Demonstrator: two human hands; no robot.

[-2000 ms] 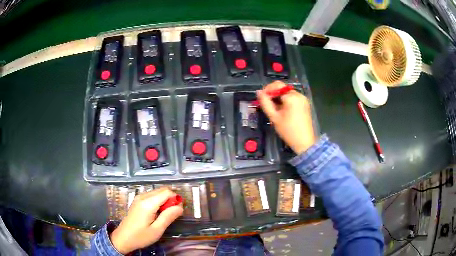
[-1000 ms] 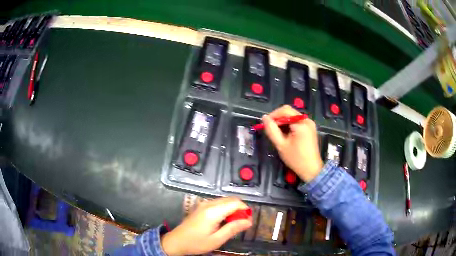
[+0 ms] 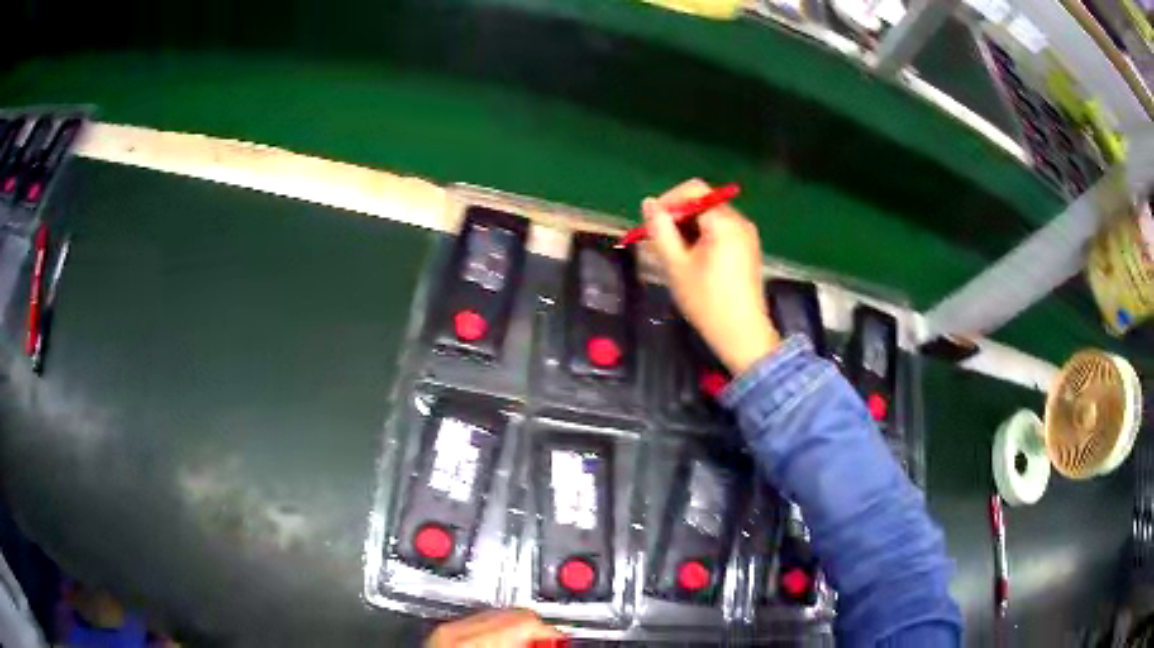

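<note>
A clear blister tray (image 3: 377,557) holds black phones lying back side up, each with a pale label and a red round spot. My right hand (image 3: 711,260) holds a red marker pen (image 3: 709,203), its tip at the top edge of a back-row phone (image 3: 599,304), second from the left. My right forearm covers parts of other phones. My left hand (image 3: 496,629) is at the bottom edge, mostly cut off, with a small red piece, the pen's cap by its look, at its fingers (image 3: 549,643).
A beige fan (image 3: 1092,415), white ring (image 3: 1020,457) and slim red-and-white pen (image 3: 1000,554) are at right. At far left are another phone tray (image 3: 48,152) and pens (image 3: 38,289). A green conveyor (image 3: 380,95) runs behind a pale rail (image 3: 266,162).
The view has shifted, so the tray sits lower. My right hand has moved with the pen from a front-row phone to a back-row phone. My left hand is now mostly out of frame.
</note>
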